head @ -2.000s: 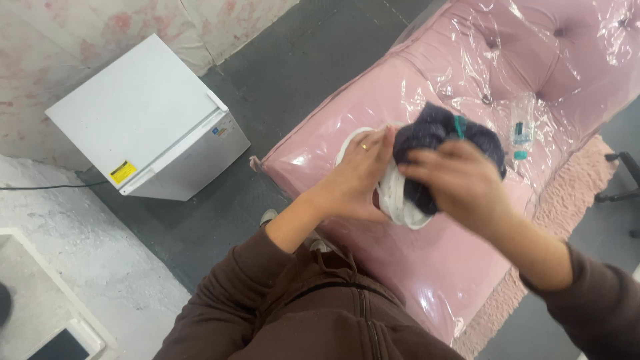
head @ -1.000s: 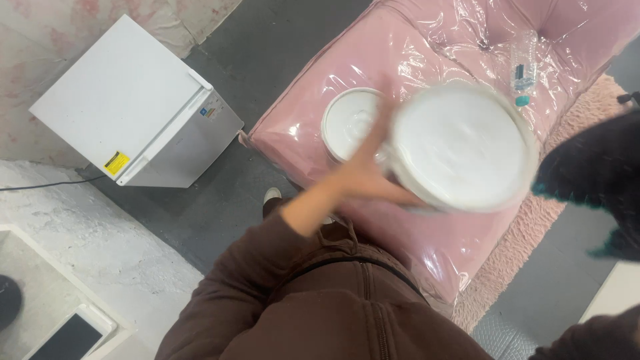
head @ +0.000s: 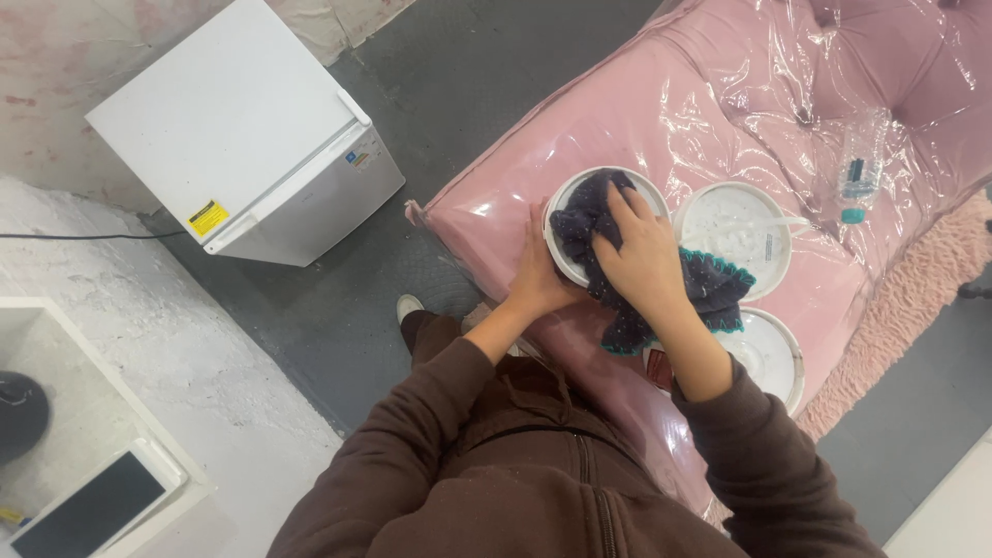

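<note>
My left hand grips the side of a round white tub at the front edge of the pink bench. A dark cloth with teal stitched edging is bunched in my right hand, which presses part of it into the tub. The rest of the cloth hangs toward the right, beneath my wrist. Touching or close beside the tub, a second white round container has a white stick-like utensil lying across it. A third white round piece lies nearer me, partly hidden by my right forearm.
Clear plastic covers the pink tufted bench; a clear bottle with a teal cap lies on it. A small white refrigerator stands at left. At lower left, a white tray-like unit holds a phone. A pink shaggy rug borders the bench.
One second ago my left hand held up a white round piece and the dark cloth was off at the right. Now that hand holds a tub, with the cloth pressed inside it.
</note>
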